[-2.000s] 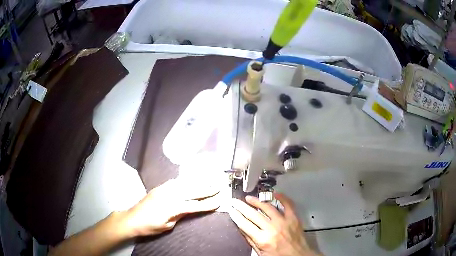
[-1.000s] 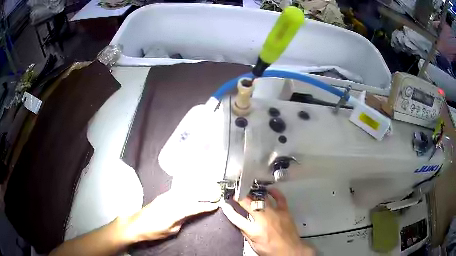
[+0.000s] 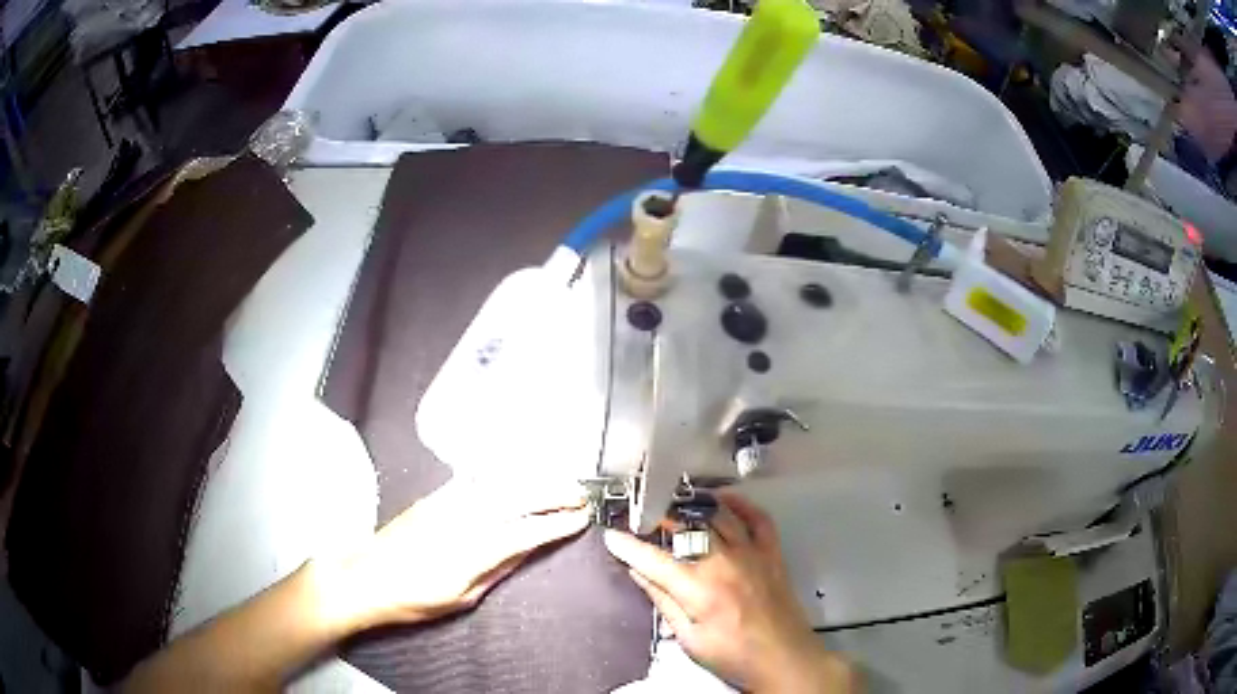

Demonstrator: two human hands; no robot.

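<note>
A dark brown fabric panel lies on the white table, under the sewing lamp and the machine head. My left hand lies flat on the panel, its fingertips left of the presser foot; glare washes out its fingers. My right hand is right of the foot, with one fingertip on the panel just in front of it and other fingers around the small metal parts. The hands hold the panel down rather than grasp it. No pale patch can be told in the glare.
The white sewing machine fills the right. A stack of brown panels lies at the left. A green-handled screwdriver stands above the head. A control panel, a small white box and a white tub are behind.
The panel under my hands has slid slightly away from me beneath the head. My right fingertips have shifted a little beside the foot. The view has also moved slightly.
</note>
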